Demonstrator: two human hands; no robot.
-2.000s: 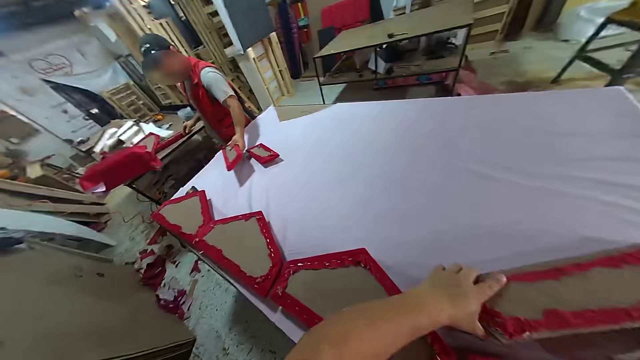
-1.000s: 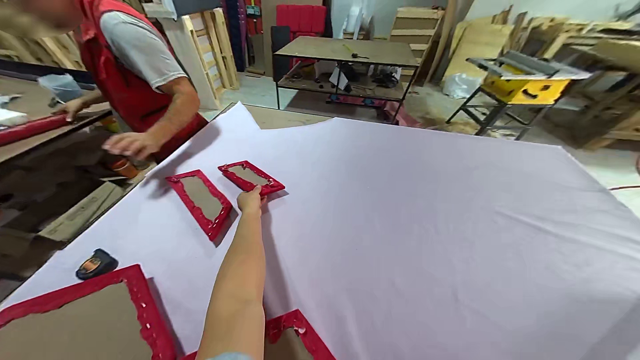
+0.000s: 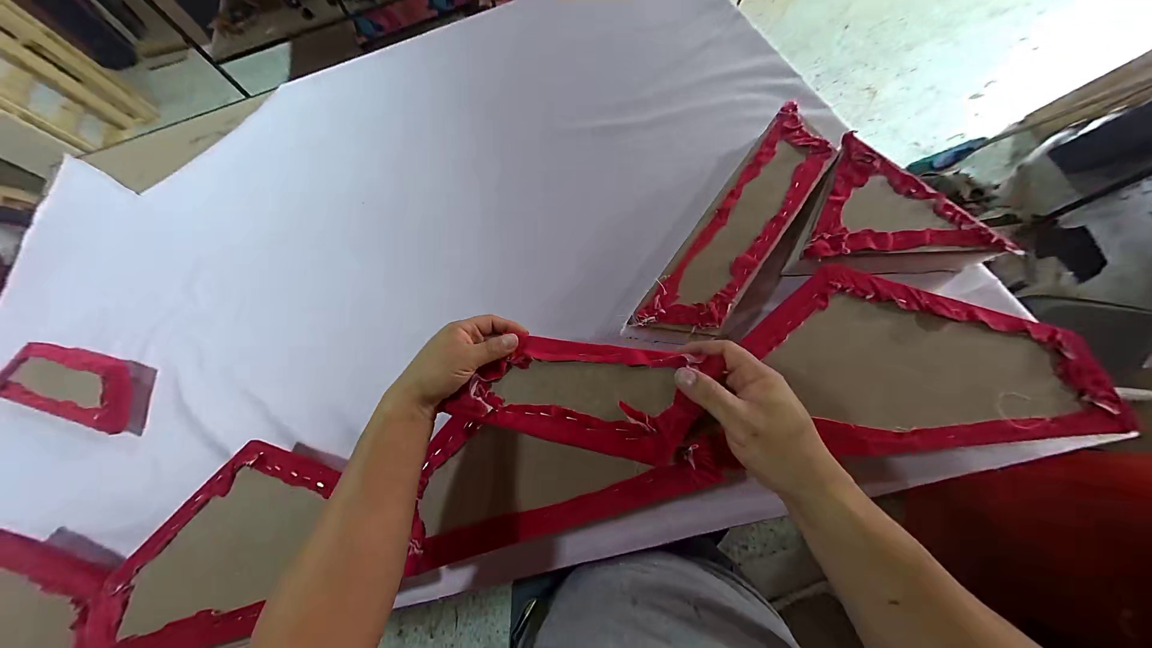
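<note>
Between my two hands is a small board panel edged with stapled red fabric (image 3: 576, 432), held over a larger red-edged panel (image 3: 540, 531). My left hand (image 3: 463, 355) grips its upper left corner, thumb on top. My right hand (image 3: 742, 409) holds its right end, the thumb pressing near the upper right corner. Another large panel (image 3: 927, 360) lies to the right, partly behind my right hand. Beyond it are a long narrow panel (image 3: 733, 234) and a triangular one (image 3: 900, 207). A small panel (image 3: 67, 387) lies at the far left, and a large one (image 3: 225, 540) at lower left.
White fabric (image 3: 405, 180) covers the worktable, whose near edge runs in front of my lap. Part of another panel (image 3: 36, 594) shows at the lower left corner. A wooden pallet-like frame (image 3: 72, 72) stands beyond the table at upper left. Dark items lie on the floor at right.
One second ago one hand was on a small red-edged panel lying on the fabric; now both hands hold a small panel near the table's front edge. The view has swung strongly down.
</note>
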